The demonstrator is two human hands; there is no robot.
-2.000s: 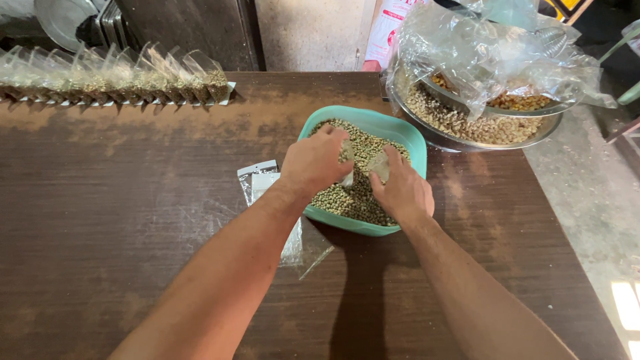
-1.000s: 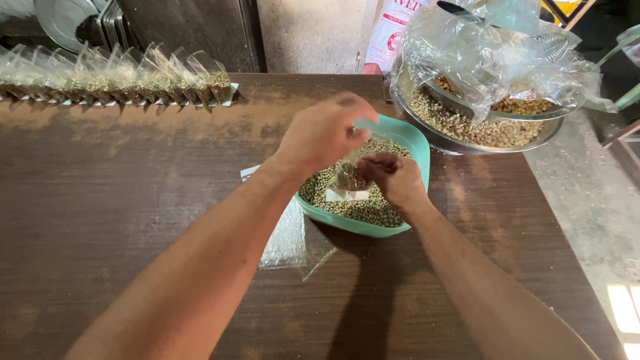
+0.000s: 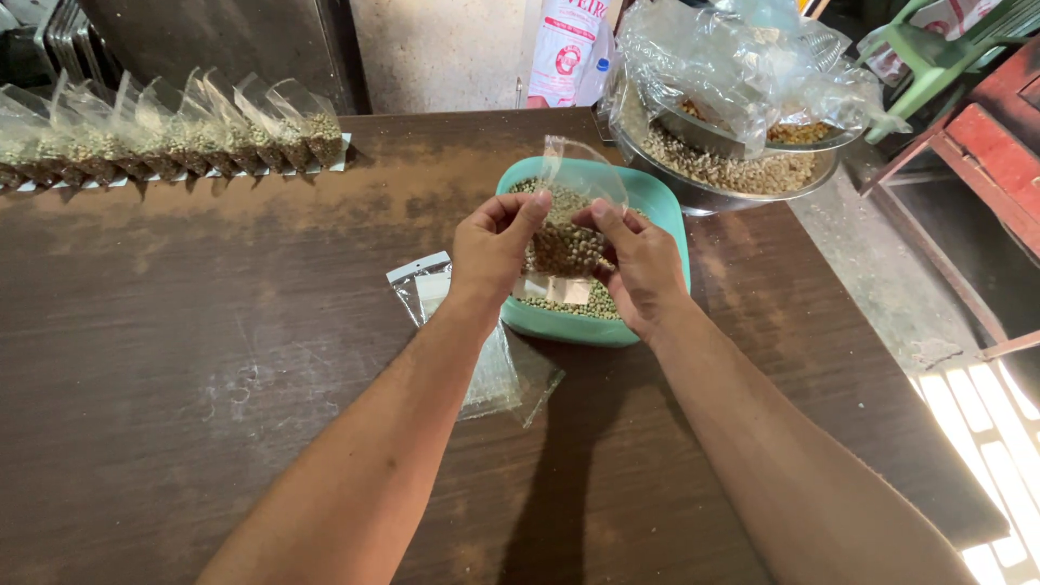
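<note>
Between my two hands hangs a clear plastic bag [image 3: 569, 236] partly filled with small round seeds, its upper part empty and a white strip at its bottom. My left hand [image 3: 497, 244] pinches its left edge with thumb and finger, and my right hand [image 3: 638, 260] grips its right side. Under the bag stands a mint-green plastic basin [image 3: 673, 219] holding loose greenish seeds [image 3: 601, 305]. Flat clear plastic bags [image 3: 491, 378] lie on the table just left of the basin, partly hidden by my left forearm.
A row of filled clear bags [image 3: 219, 134] stands at the table's back left. At the back right, a metal bowl [image 3: 723, 199] of pale grains holds a smaller bowl [image 3: 821, 145] under clear plastic sheeting [image 3: 699, 65]. The wooden table [image 3: 244, 325] ends at the right; a green plastic chair [image 3: 934, 53] is beyond.
Two seconds ago both hands were down in the basin of seeds. One second ago my left hand was raised above the bag; now it pinches the bag's left edge.
</note>
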